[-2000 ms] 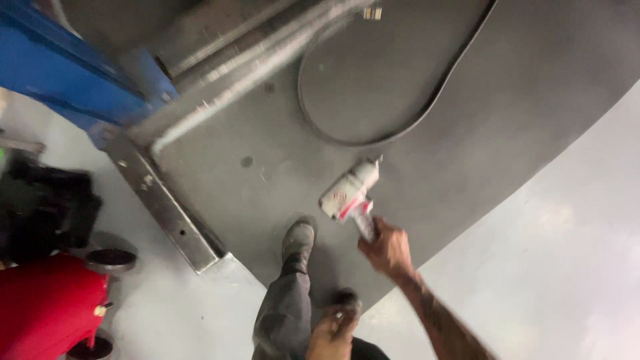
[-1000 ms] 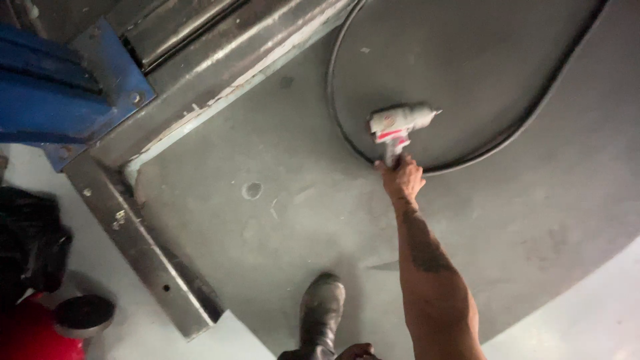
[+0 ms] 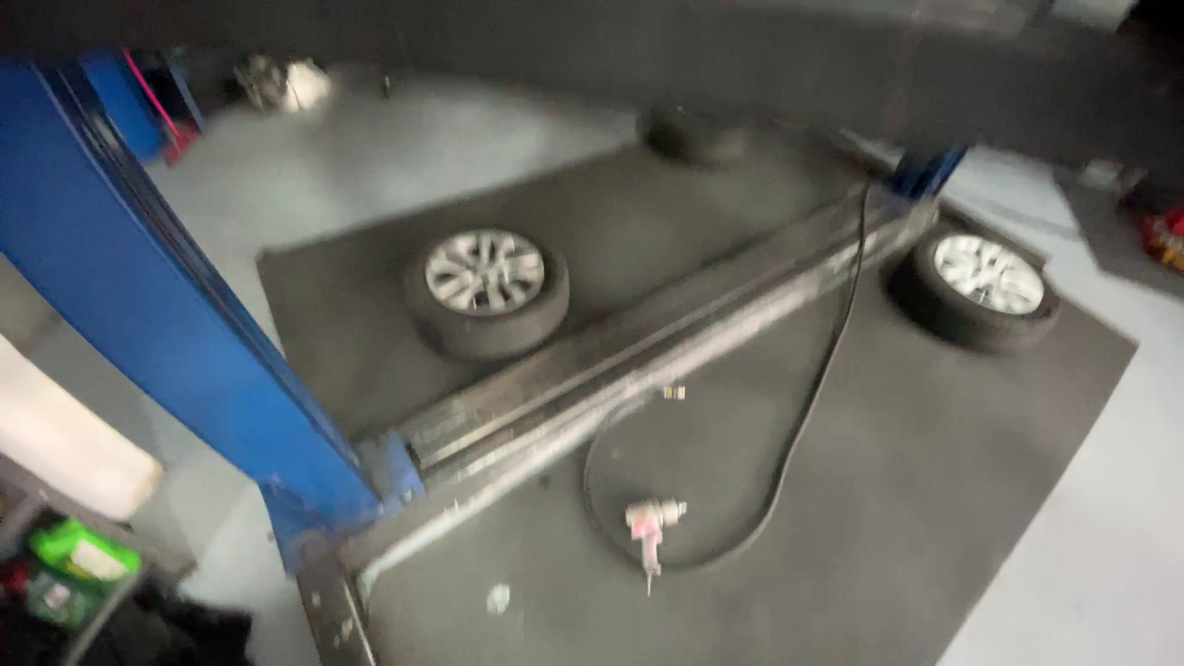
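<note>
Neither of my hands shows in the blurred head view. A pneumatic impact wrench (image 3: 651, 527) with a pale body and red parts lies on the dark floor mat (image 3: 860, 481), its handle pointing toward me. Around it curves a black air hose (image 3: 786, 472), one end near a small brass-coloured fitting (image 3: 674, 393) by the metal base beam (image 3: 555, 393). Beyond the beam a wheel with a silver alloy rim (image 3: 486, 273) lies flat. A second wheel (image 3: 988, 275) lies at the right.
A blue lift post (image 3: 185, 277) rises at the left, bolted to the beam. Overhead a dark, blurred mass (image 3: 592, 65) spans the view. Another tyre (image 3: 694, 139) lies farther back. A green container (image 3: 74, 573) and black items stand at the lower left.
My hand held the impact wrench earlier; now the tool lies on the mat, let go, and the hand is out of view. The view has swung up and widened.
</note>
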